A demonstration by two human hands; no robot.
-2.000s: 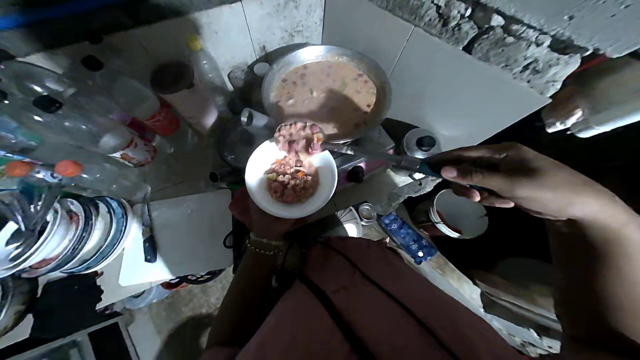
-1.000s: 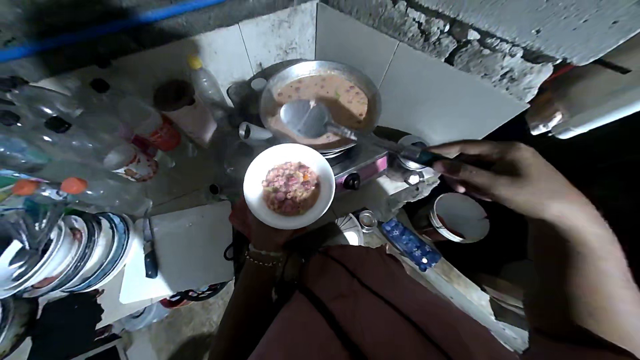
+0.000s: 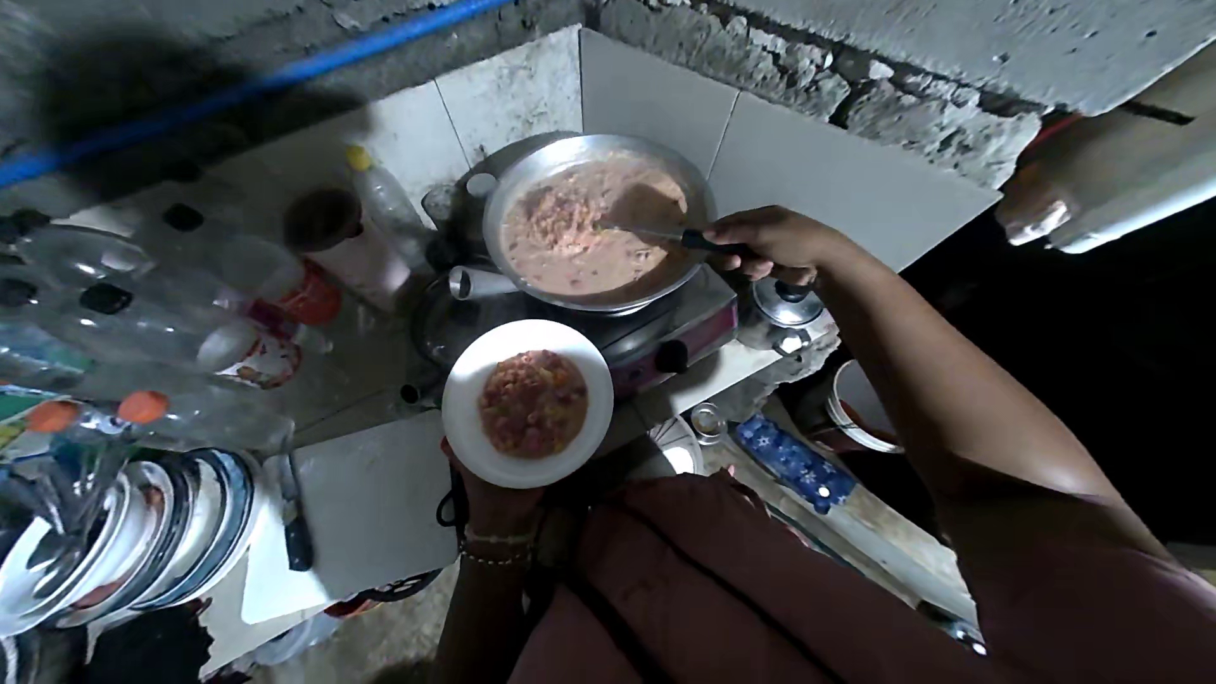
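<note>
My left hand (image 3: 499, 503) holds a white bowl (image 3: 461, 415) from below, in front of the stove; chunky pinkish-brown food (image 3: 532, 404) lies in its middle. My right hand (image 3: 774, 245) grips the black handle of a ladle (image 3: 708, 243), whose head is sunk in the stew and hidden. The stew (image 3: 589, 223), pinkish and creamy with small chunks, fills much of a wide metal pan (image 3: 703, 204). That pan stands on a gas stove (image 3: 698, 337) with a black knob.
Plastic bottles (image 3: 142, 313) crowd the left, above stacked plates (image 3: 209, 532). A knife (image 3: 294, 522) lies on a white board (image 3: 370, 503). Right of the stove are a small lidded pot (image 3: 787, 309) and, lower, a bucket (image 3: 860, 408). A tiled wall (image 3: 817, 171) stands behind the pan.
Two seconds ago the ladle was over the bowl with food on it; one second ago its head was above the pan. Now it is down in the stew. My left hand still holds the bowl.
</note>
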